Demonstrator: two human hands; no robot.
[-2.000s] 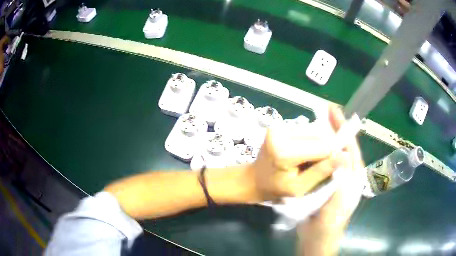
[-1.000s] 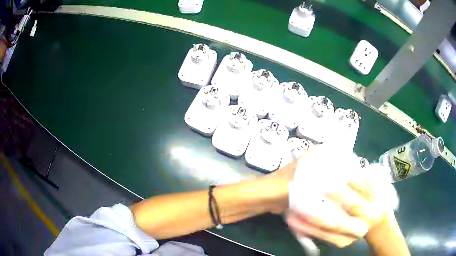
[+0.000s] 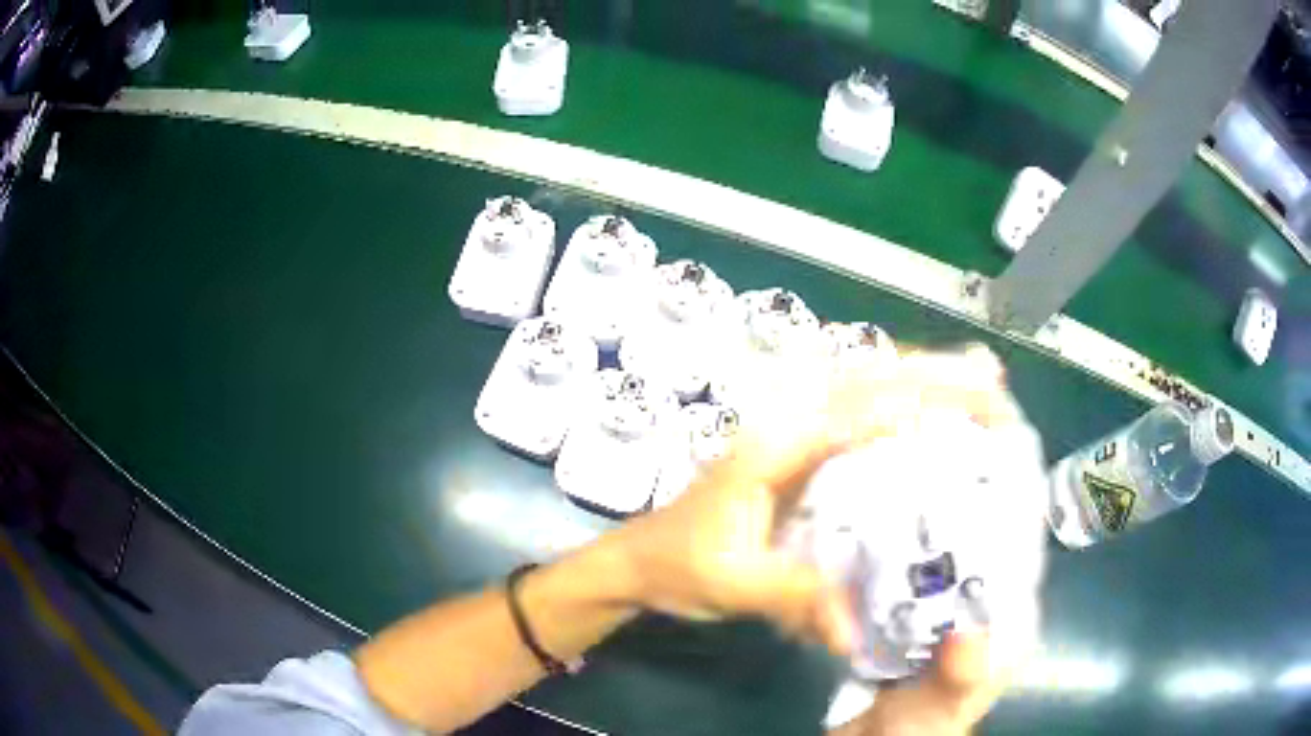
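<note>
My left hand [image 3: 748,532] comes in from the lower left, with a dark band on the wrist, and grips a white plug adapter [image 3: 899,525]. The adapter's pin face is turned towards me, its details blurred. My right hand [image 3: 942,690] is low, mostly hidden behind the adapter and cut by the bottom edge; it touches the adapter from below and right. White cloth [image 3: 851,702] shows under the adapter; its extent is unclear against the white unit. Several white adapters [image 3: 503,262] stand pins-up in two rows on the dark green bench [image 3: 259,316], partly hidden by my hands.
A clear bottle [image 3: 1143,475] with a yellow-green label lies tilted at the right. A cream rail [image 3: 633,184] borders the green belt [image 3: 690,86], which carries several spaced white units [image 3: 858,122]. A slanting grey post [image 3: 1136,173] stands at the right.
The white bundle between my hands has turned into an adapter with its pin face showing. Units on the belt have changed places. The camera view has shifted, with more belt in view than a second ago.
</note>
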